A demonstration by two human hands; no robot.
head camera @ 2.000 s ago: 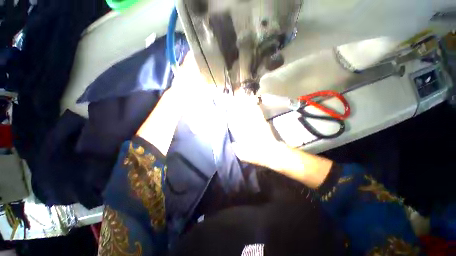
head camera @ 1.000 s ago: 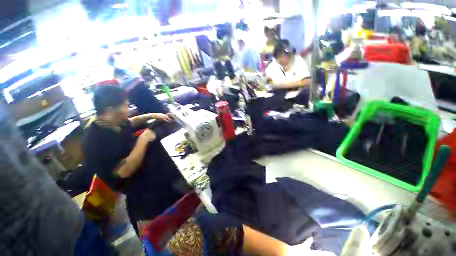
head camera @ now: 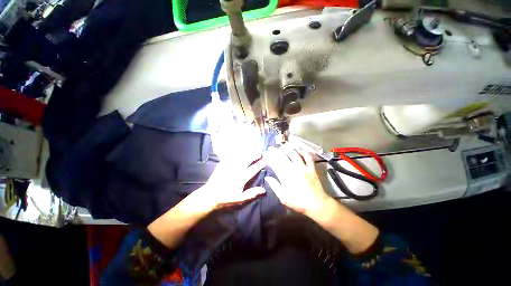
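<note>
The dark navy garment piece (head camera: 162, 151) is spread left of the needle and runs down over the lap. The presser foot and needle area (head camera: 275, 131) is partly lost in glare. My left hand (head camera: 232, 181) holds the cloth down just left and below the needle, thumb spread, its fingers washed out. My right hand (head camera: 294, 179) holds the cloth down just right and below the needle, fingers towards the foot. The two hands are close together. Scissors (head camera: 356, 170) with one red and one black loop lie right of my right hand, their tips close to the needle area.
The off-white sewing machine (head camera: 358, 78) spans the top and right. A blue tube (head camera: 217, 72) runs down by the lamp glare. A green basket rim (head camera: 224, 22) is behind. Dark garments (head camera: 73, 134) heap at the left. A control panel (head camera: 483, 163) is at the bed's right end.
The view swung up to other workers and a green basket, then back down to the machine. Compared with the oldest frame, both hands are closer together at the cloth below the needle.
</note>
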